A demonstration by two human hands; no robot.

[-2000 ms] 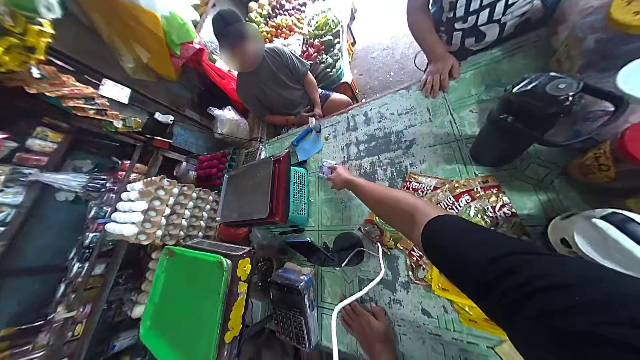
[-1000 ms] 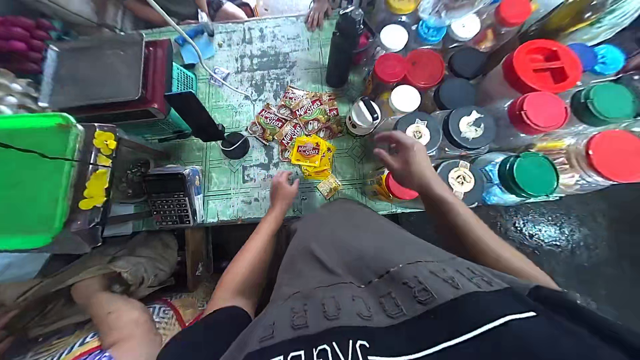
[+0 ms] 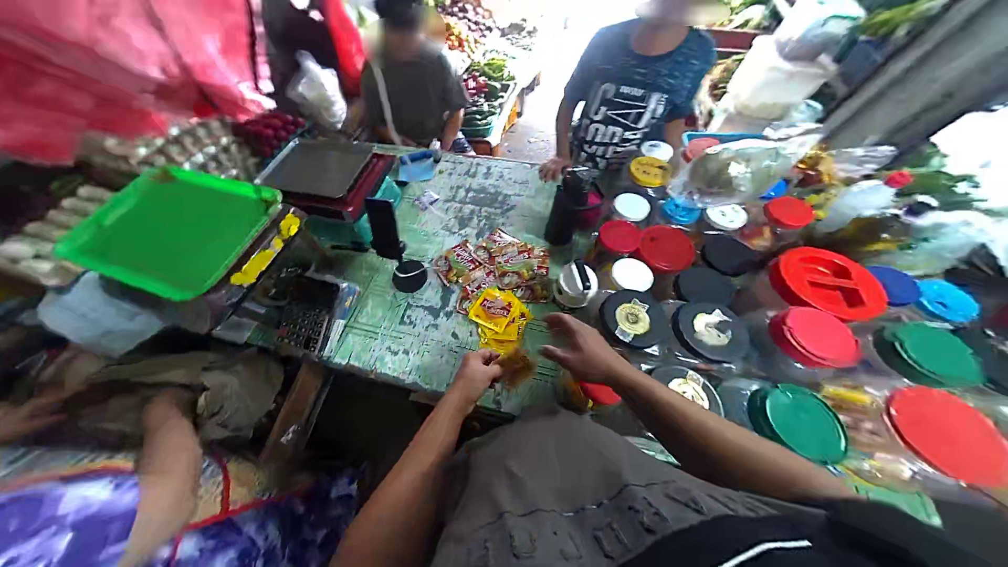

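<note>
My left hand [image 3: 477, 375] pinches a small brownish sachet [image 3: 516, 368], blurred, over the near edge of the green worn counter [image 3: 378, 323]. To its right my right hand [image 3: 581, 346] is held with fingers apart and nothing in it, beside the jars. Just beyond the hands lies a small pile of yellow seasoning sachets [image 3: 496, 311]. Behind that pile several red and brown sachets [image 3: 512, 264] are spread out. A white and black round object [image 3: 576, 284] stands right of the sachets, and a phone on a round-based stand [image 3: 383, 228] stands to their left.
Lidded plastic jars [image 3: 667, 248] crowd the right side. A black bottle [image 3: 561, 213] stands near them. At left are a calculator [image 3: 303, 324], a green tray [image 3: 169, 228], a flat metal scale pan [image 3: 315, 167] and eggs [image 3: 197, 150]. Two people are across the counter; another person's arm is at lower left.
Between one second ago and now, a brownish sachet has come to be held in my left hand. Two seconds ago one arm reached across the counter; it is drawn back. The view has shifted.
</note>
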